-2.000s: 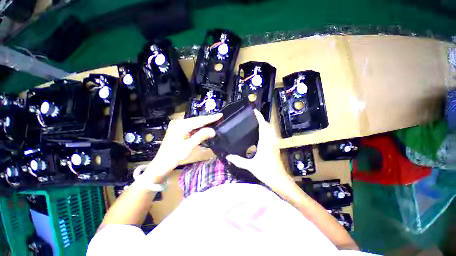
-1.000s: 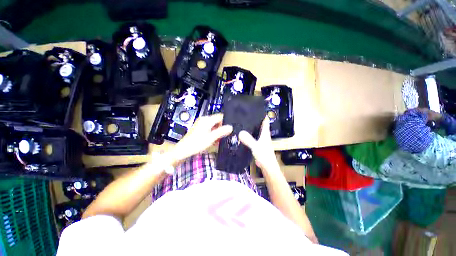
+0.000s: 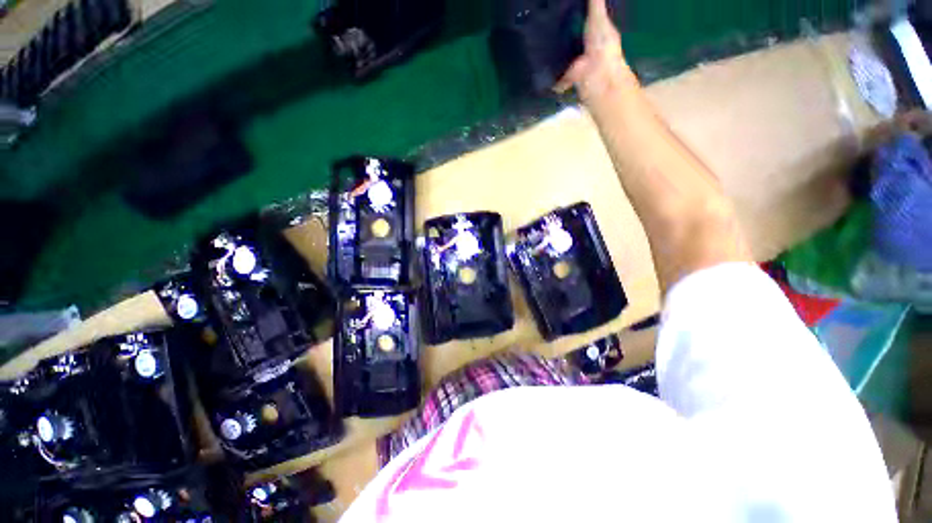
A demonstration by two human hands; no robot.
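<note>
My right hand (image 3: 598, 56) is at the top edge of the view, partly cut off, with the arm stretched forward. It is at the right side of a dark black unit (image 3: 537, 46) over the green conveyor. The unit is blurred and cut off too, and whether the fingers grip it or only touch it cannot be told. My left hand is not in view. Open black housings with silver discs lie on the tan bench, among them one at the right (image 3: 569, 291) and one beside it (image 3: 470, 296).
The green conveyor (image 3: 286, 133) crosses the top and carries other black units (image 3: 189, 163). More housings (image 3: 240, 306) crowd the cardboard-covered bench (image 3: 628, 260) at left. Small units (image 3: 598, 354) lie lower down near my lap. Another person's blue sleeve (image 3: 904, 189) is at far right.
The view has turned and shifted. My right hand has moved from in front of my body out to the conveyor. My left hand has left the view. The unit held between both hands is gone from there.
</note>
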